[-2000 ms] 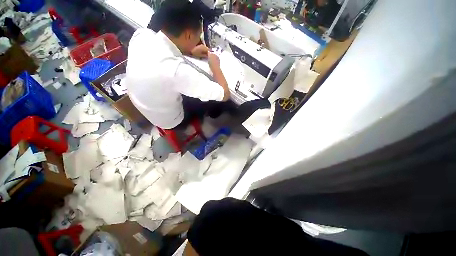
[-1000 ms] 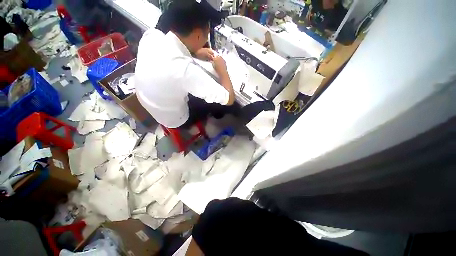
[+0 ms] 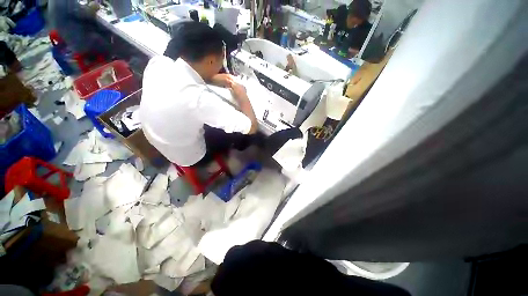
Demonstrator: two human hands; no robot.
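Note:
Neither of my hands shows; only a dark shape, apparently my sleeve or knee, is at the bottom centre. Nearest in front is a heap of white-cream flat pieces (image 3: 162,231) on the floor. Beyond it a person in a white shirt (image 3: 179,110) sits on a red stool (image 3: 202,176), side-on, bent over the table. That person's hands are together near their face, by a white industrial sewing machine (image 3: 275,84). What the fingers hold is too small to tell. A dark cloth with gold motif (image 3: 319,133) hangs at the table end.
A grey-white curtain or wall band (image 3: 405,156) fills the right. A blue stool (image 3: 103,108), red crate (image 3: 103,80), open cardboard box (image 3: 139,140), blue crate (image 3: 29,139) and another red stool (image 3: 39,176) stand left. Another person in dark clothes (image 3: 351,34) is at the back.
The view has tilted up a little, so more of the back tables and the far person shows. The seated person's hands remain together near the face.

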